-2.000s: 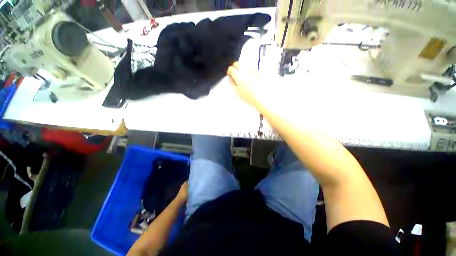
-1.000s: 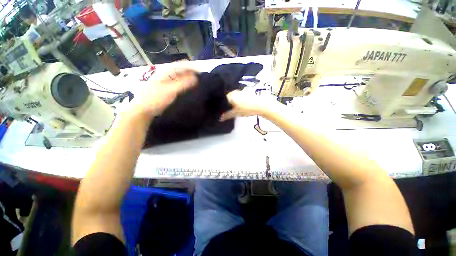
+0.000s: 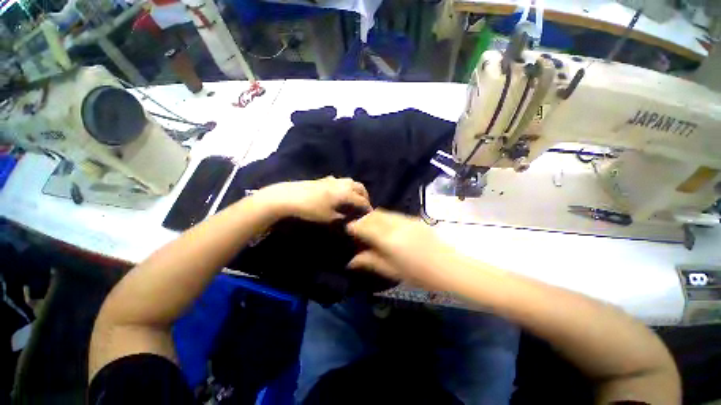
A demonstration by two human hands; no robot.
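Observation:
A black garment (image 3: 371,150) lies spread on the white table left of the needle and hangs over the front edge towards my lap. My left hand (image 3: 328,199) and my right hand (image 3: 387,244) meet on it, fingertips pinching the cloth. The fold between the fingertips is partly hidden. The cream sewing machine (image 3: 601,111) marked "JAPAN 777" stands at the right. Its presser foot (image 3: 468,183) is near the garment's right edge, beside a white-marked piece. Dark thread snips (image 3: 601,214) lie on the machine bed (image 3: 522,207).
A second sewing machine (image 3: 118,138) stands at the left. A long black slab (image 3: 199,192) lies on the table beside the garment. A small red item (image 3: 251,94) lies at the back. A blue bin (image 3: 194,320) is below, left of my knees. A grey inset (image 3: 700,281) is at right.
The garment has been spread out and drawn towards me, over the table edge. My left hand came up from the bin and now meets my right hand on the cloth. The black slab is uncovered.

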